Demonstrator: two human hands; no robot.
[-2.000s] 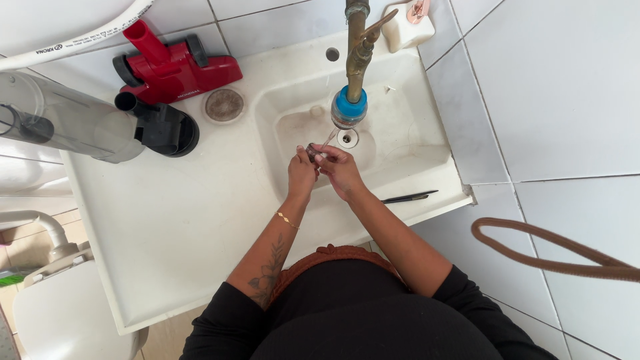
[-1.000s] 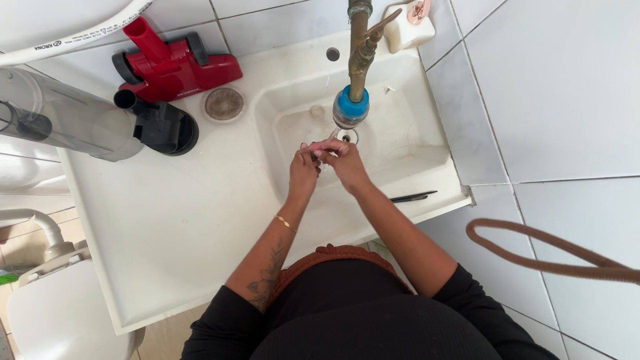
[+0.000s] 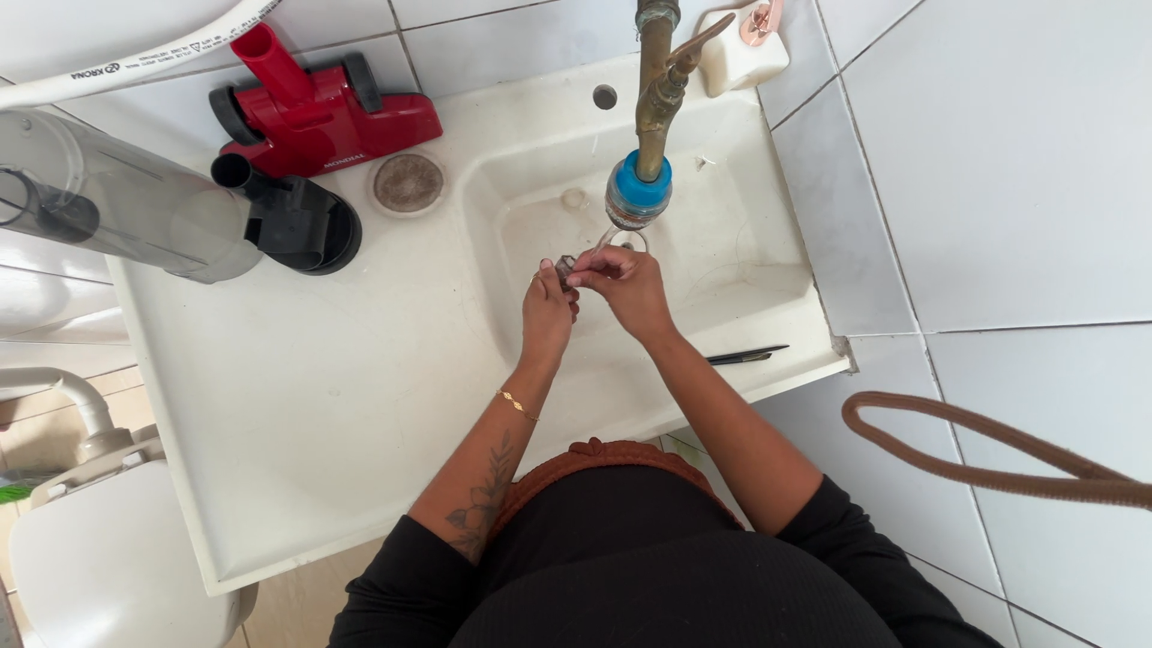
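Over the white sink basin [image 3: 720, 252], my left hand [image 3: 548, 310] holds a small dark, partly clear object [image 3: 565, 267] between thumb and fingers; I cannot tell just what it is. My right hand [image 3: 625, 288] pinches at its right side, fingertips touching it. A brass tap [image 3: 661, 99] with a blue-topped clear filter nozzle [image 3: 639, 191] hangs just above the hands, and a thin stream of water seems to fall beside my right fingers. The drain [image 3: 627, 241] lies behind them, partly hidden.
On the counter [image 3: 333, 396] stand a red vacuum floor head [image 3: 333, 117], a clear vacuum canister [image 3: 135, 198], a black vacuum part [image 3: 301, 220] and a round filter [image 3: 408, 184]. Thin black brushes [image 3: 747, 355] lie on the front rim. A white dispenser [image 3: 745, 54] stands behind; a brown cord loop [image 3: 954, 450] hangs right.
My hands have moved slightly apart at the fingertips, and the small dark object shows more plainly between them than a second ago.
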